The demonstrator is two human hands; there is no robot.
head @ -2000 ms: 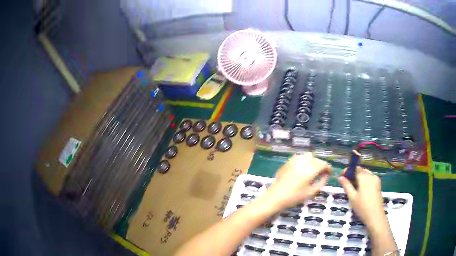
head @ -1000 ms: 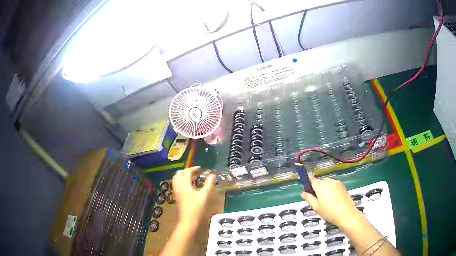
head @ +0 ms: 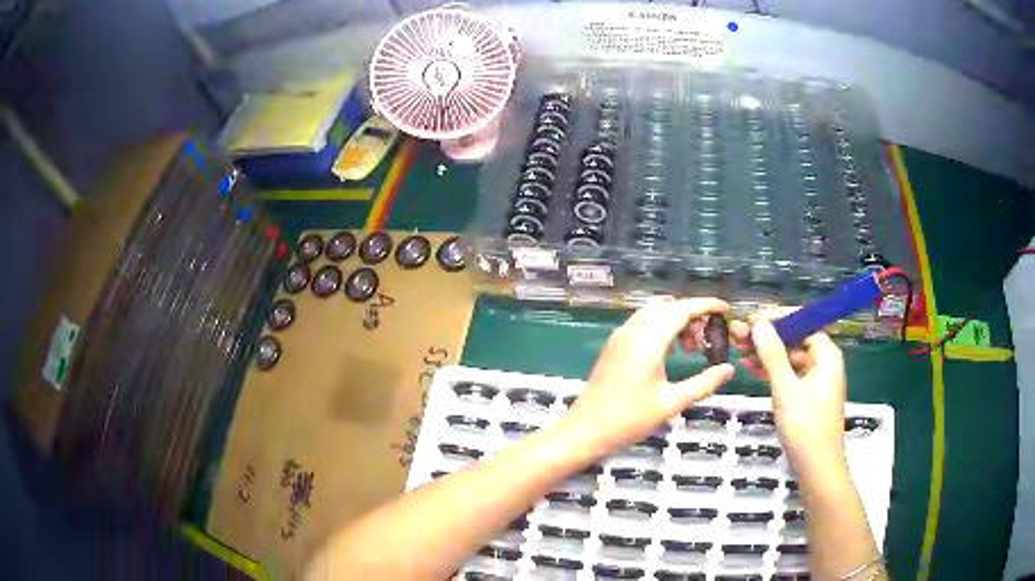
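Note:
My left hand [head: 653,358] holds a round black component [head: 716,339] on edge between thumb and fingers, above the back of the white slotted tray [head: 880,477]. My right hand [head: 804,369] is shut on a blue wired tool [head: 829,310]. Its wired end points up and right, and its other end is at the component; the tip is hidden by my fingers. Rows of components stand on edge in the white tray, partly covered by my forearms. Loose round components lie along the top and left edges of the brown cardboard sheet [head: 375,340].
Behind the white tray are clear trays [head: 726,170], some columns filled with black parts. A pink fan [head: 443,77], a blue-and-yellow box [head: 289,119] and a yellow-white device [head: 365,149] stand at the back left. Stacked clear trays [head: 170,306] sit in a carton at left. A green label [head: 965,333] is at right.
My left hand has moved right from the cardboard's loose components and now holds one component. My right hand has turned the blue tool towards it. The camera view has also shifted.

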